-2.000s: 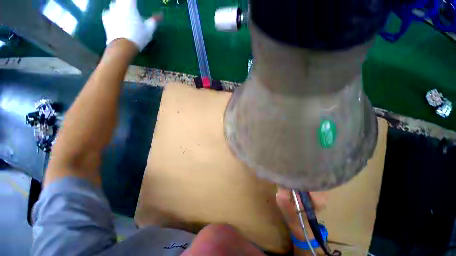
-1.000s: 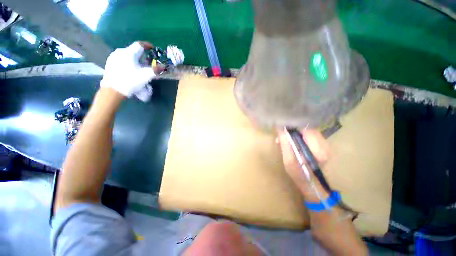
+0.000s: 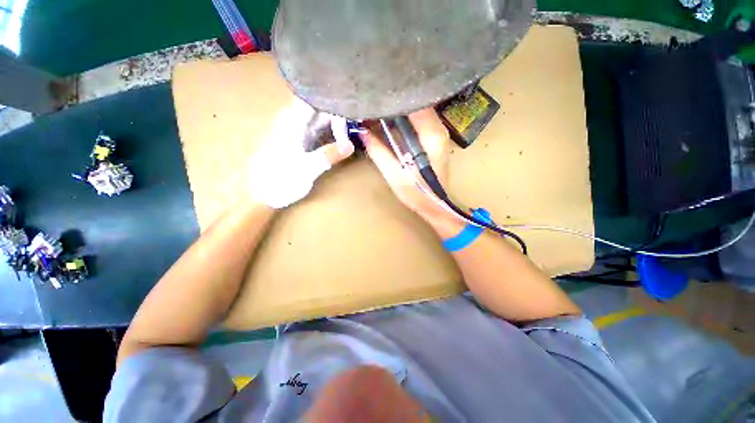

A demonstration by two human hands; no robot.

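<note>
My left hand, in a white glove, is closed around a small circuit board assembly over the cardboard sheet. Only a dark bit of the assembly shows; the fume hood hides the rest. My right hand, bare with a blue wrist band, holds the black soldering iron close beside my left fingertips. The iron's tip is hidden under the hood. A thin whitish solder tube runs along the iron and off to the right.
A tip cleaner tray with yellow filling stands on the cardboard, right of the hood. One loose assembly and a cluster of others lie on the dark bench at left. A black box stands at right. A green surface runs along the back.
My left hand has brought the assembly from the bench's back left to under the hood, beside my right hand. The view has shifted, and the tip cleaner and black box now show clearly.
</note>
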